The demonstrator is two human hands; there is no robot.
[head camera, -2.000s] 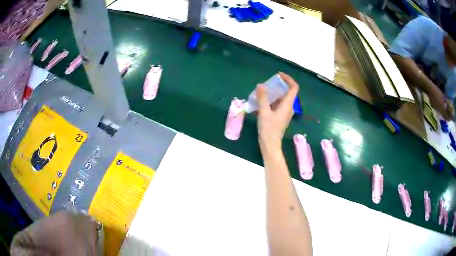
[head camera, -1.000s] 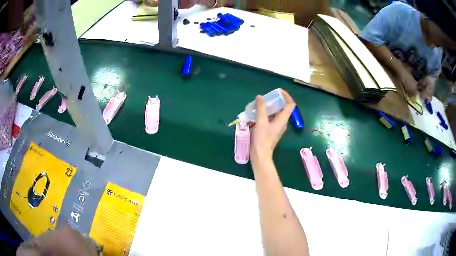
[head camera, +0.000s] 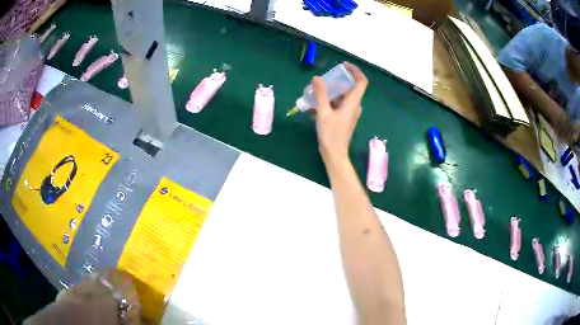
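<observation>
My right hand (head camera: 337, 114) is closed around a translucent glue bottle (head camera: 332, 86) over the conveyor belt (head camera: 299, 57). The bottle is tilted, and its thin yellow-green tip points down left, just right of a pink plastic part (head camera: 263, 111) and apart from it. That part lies flat with its prongs toward the far side. Another pink part lies to the right of my wrist. My left hand (head camera: 89, 301) seems to be the blurred shape at the bottom left, cut off by the frame edge; its fingers and anything in it cannot be made out.
More pink parts line the belt both ways. A blue cylinder (head camera: 436, 145) lies beyond them. A metal upright (head camera: 146, 70) stands at left beside a printed sheet (head camera: 105, 114). A white sheet (head camera: 267, 235) covers the bench. A person (head camera: 540, 57) works across the belt near stacked sheets (head camera: 477, 76).
The pink parts and blue cylinder have shifted right in view. My right hand has left the part it was over, and the bottle is now beside the one farther left.
</observation>
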